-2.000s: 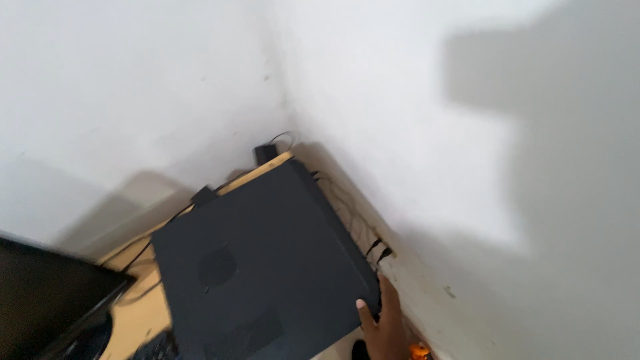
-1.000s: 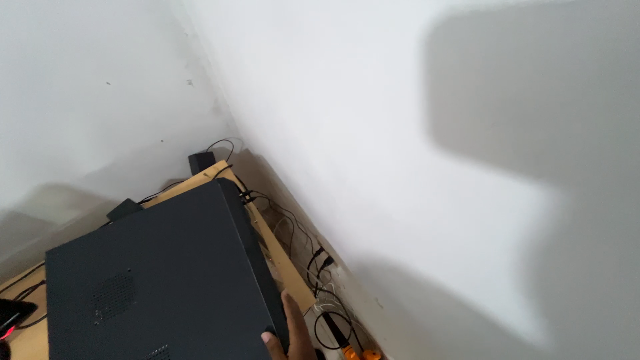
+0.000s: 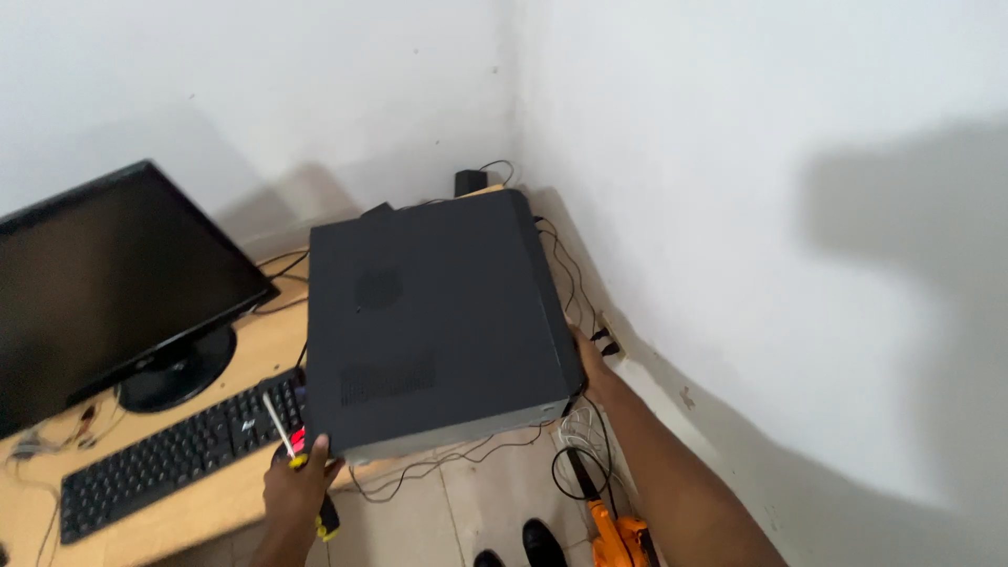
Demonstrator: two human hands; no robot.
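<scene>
A black desktop computer case [image 3: 441, 315] lies on its side, tilted, between my two hands, with vent holes in its upper panel. My left hand [image 3: 299, 488] grips its near left corner, thumb on top, and also holds a screwdriver [image 3: 279, 425] with a yellow and black handle, its shaft pointing up over the keyboard. My right hand [image 3: 592, 366] grips the right side near the front right corner; its fingers are partly hidden. A black keyboard [image 3: 181, 449] lies on the wooden desk [image 3: 213, 504], left of the case.
A monitor [image 3: 118, 283] stands at the left. A black adapter [image 3: 471, 183] sits behind the case. Cables run down the right wall to a wall socket [image 3: 613, 337]. On the tiled floor are an orange blower [image 3: 618, 535], cables and black shoes [image 3: 543, 543]. White walls meet behind.
My left hand with the screwdriver has come into view at the case's left corner. The view has shifted, showing more of the desk and floor. My right hand stays at the case's right side.
</scene>
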